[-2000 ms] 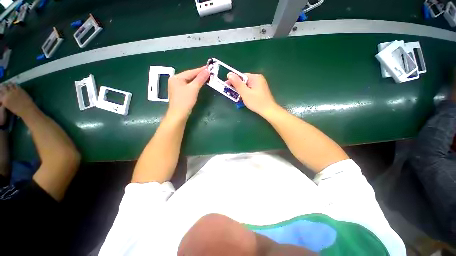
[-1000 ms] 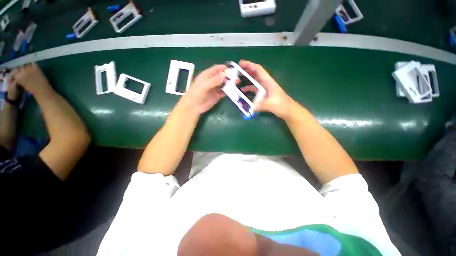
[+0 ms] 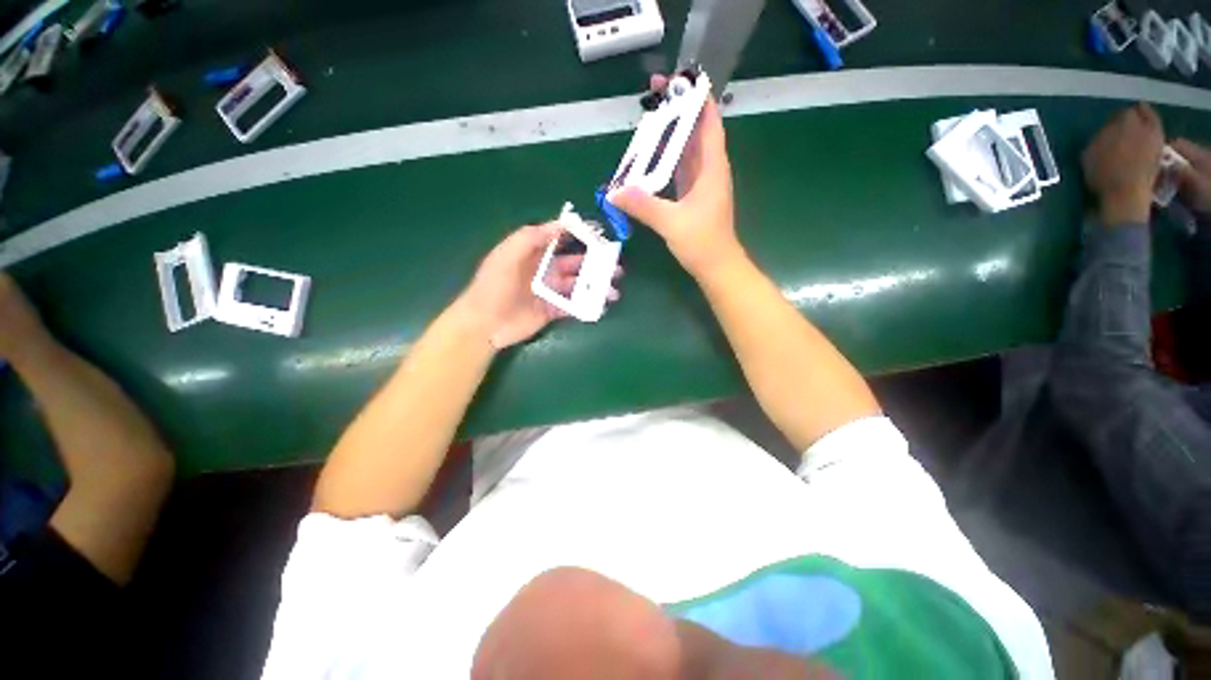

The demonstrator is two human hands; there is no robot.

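My left hand (image 3: 518, 286) holds an empty white front cover (image 3: 579, 272) with a large open window, low over the green ledge. My right hand (image 3: 697, 199) holds a thicker white device unit (image 3: 661, 140), raised up and to the right near the metal rail. Dark parts show inside the unit and at its top end. A blue cylinder (image 3: 614, 213) hangs at the unit's lower end, close to the cover's upper edge. Whether the cylinder touches the cover I cannot tell.
Two white covers (image 3: 263, 299) lie on the ledge at left. A loose stack of covers (image 3: 985, 162) lies at right. Behind the pale rail (image 3: 531, 117), units with blue cylinders (image 3: 260, 98) lie on the dark green belt. A grey post (image 3: 719, 40) stands there. People's arms show at both sides.
The single cover near my left hand has left its place on the ledge, and my left hand now holds a cover. My right hand has moved up and away with the unit.
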